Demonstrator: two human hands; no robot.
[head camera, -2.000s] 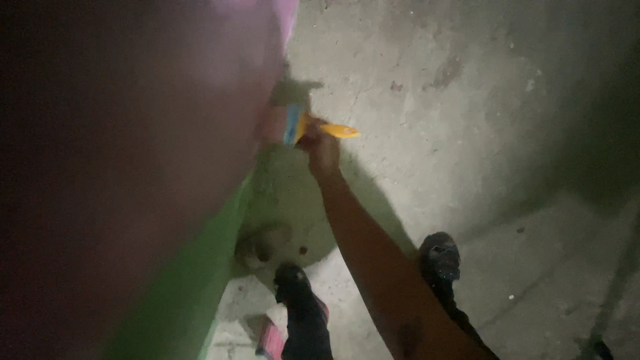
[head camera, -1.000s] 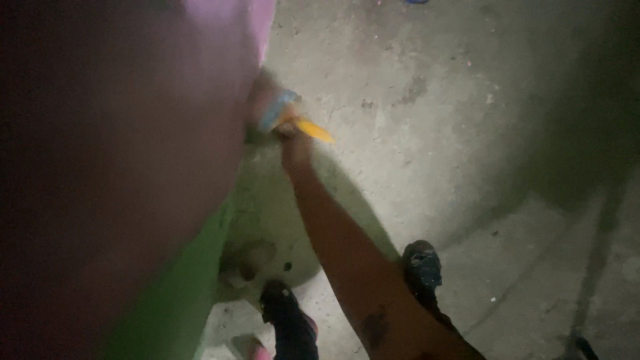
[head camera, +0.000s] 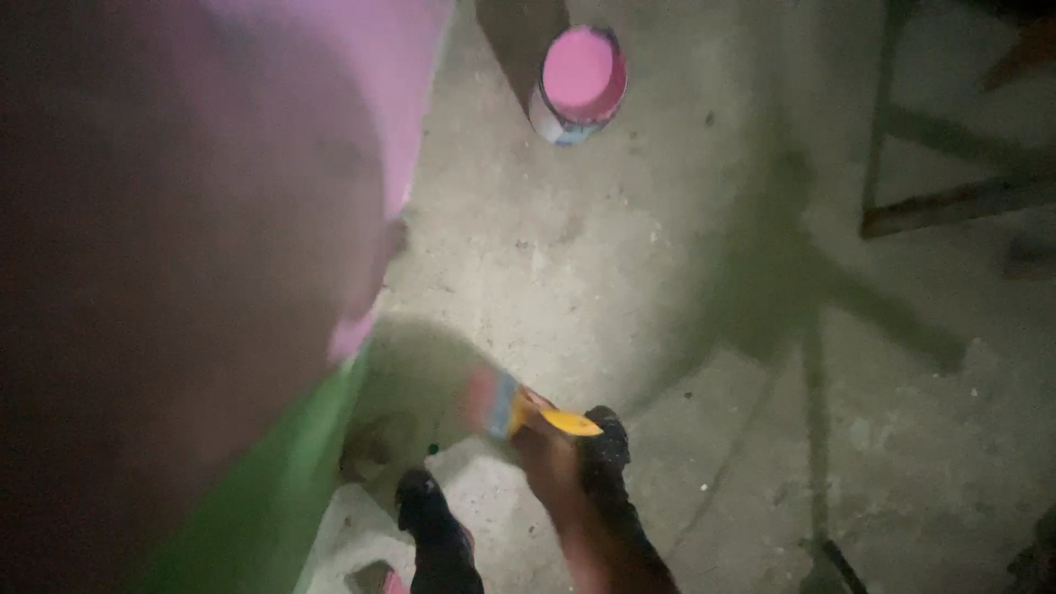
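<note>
My right hand (head camera: 540, 429) grips a wide paintbrush (head camera: 505, 403) with a yellow handle and pink-coated bristles. The bristles point left and are apart from the wall, over the concrete floor near my feet. To the left, the wall is pink (head camera: 404, 107) in its upper part of the view and green (head camera: 272, 470) lower down. An open paint can (head camera: 582, 78) of pink paint stands on the floor at the top. My left hand is not in view.
My two dark shoes (head camera: 421, 495) are on the floor at the bottom. A metal frame (head camera: 932, 210) stands at the upper right. Something pink (head camera: 394, 582) lies at the bottom edge. Shadows cross the concrete floor (head camera: 536, 272).
My right hand with the brush has moved from beside the wall back toward my feet. The view has shifted, and the paint can and metal frame now show.
</note>
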